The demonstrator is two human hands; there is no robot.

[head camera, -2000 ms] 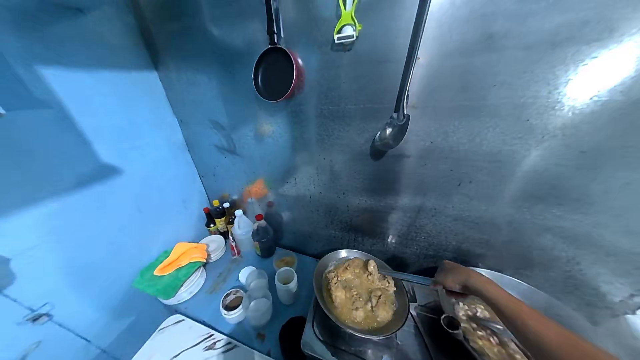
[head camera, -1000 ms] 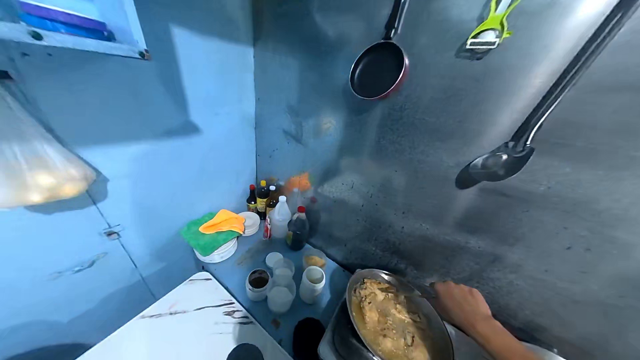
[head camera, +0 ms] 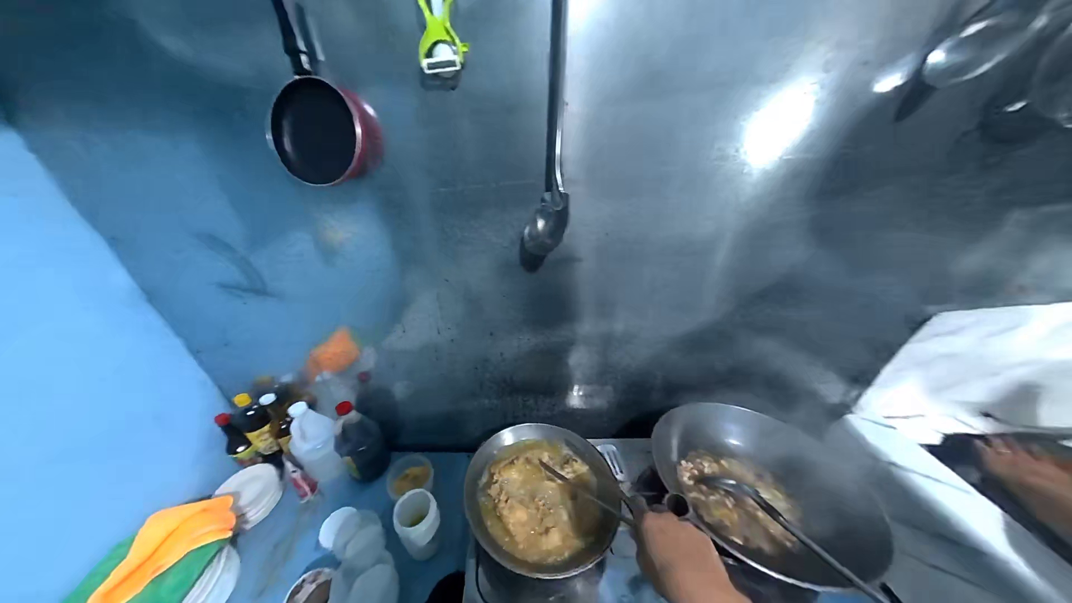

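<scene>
My right hand [head camera: 680, 556] grips the handle of a thin metal utensil [head camera: 588, 496] beside the left pan. The utensil's far end rests in a round metal pan [head camera: 471, 494] of yellowish broth with pale, lumpy pieces of food [head camera: 528, 502]. Close to the hand is a short dark pan handle [head camera: 677, 503]. On the right sits a large wok [head camera: 846, 511] with chopped food in sauce and a long-handled ladle [head camera: 804, 540] leaning in it; steam rises there. My left hand is not in view.
A blurred hand [head camera: 1026, 473], whose it is unclear, shows at the right edge over a dark object. At left stand sauce bottles [head camera: 360, 444], plastic containers [head camera: 416, 519], stacked plates [head camera: 251, 494] and orange and green cloths [head camera: 163, 544]. A small frying pan [head camera: 314, 130], peeler [head camera: 441, 46] and spoon [head camera: 548, 222] hang above.
The view has swung back to the right since one second ago, bringing the wok fully in. My right hand now has the utensil in the left pan, at the pan's right side.
</scene>
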